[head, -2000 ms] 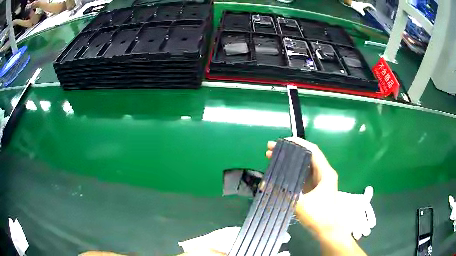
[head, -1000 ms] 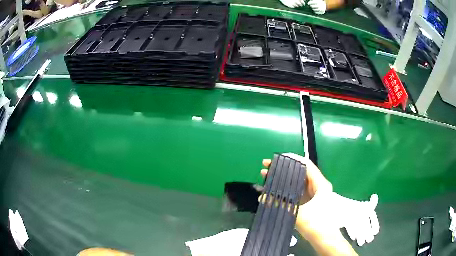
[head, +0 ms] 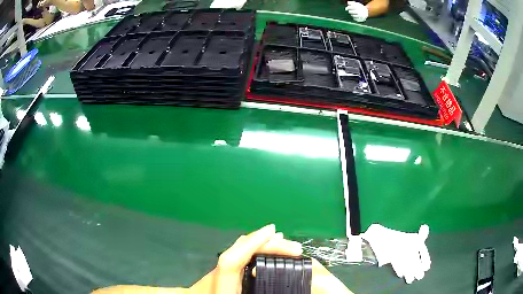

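Note:
A squared stack of several black phone middle frames (head: 282, 277) stands end-up at the bottom centre, cut off by the picture's edge. My left hand (head: 244, 258) is bare and wraps the stack's left side, with its fingers over the far side. My right hand (head: 327, 280) is at the stack's right side, mostly hidden and cut off below. A single phone frame (head: 485, 271) lies on the green bench at the far right.
White gloves (head: 401, 250) and crinkled clear film (head: 330, 251) lie right of my hands. A black-and-white strip (head: 351, 184) crosses the bench. Behind are stacked black trays (head: 157, 86), a pocketed tray with parts (head: 344, 95) and a red sign (head: 447, 103). Another person's gloved hand (head: 358, 10) shows.
The stack has moved down and stands more upright, showing its end. My left hand has come up to its left side. My right hand has moved down. The dark piece beside the stack no longer shows.

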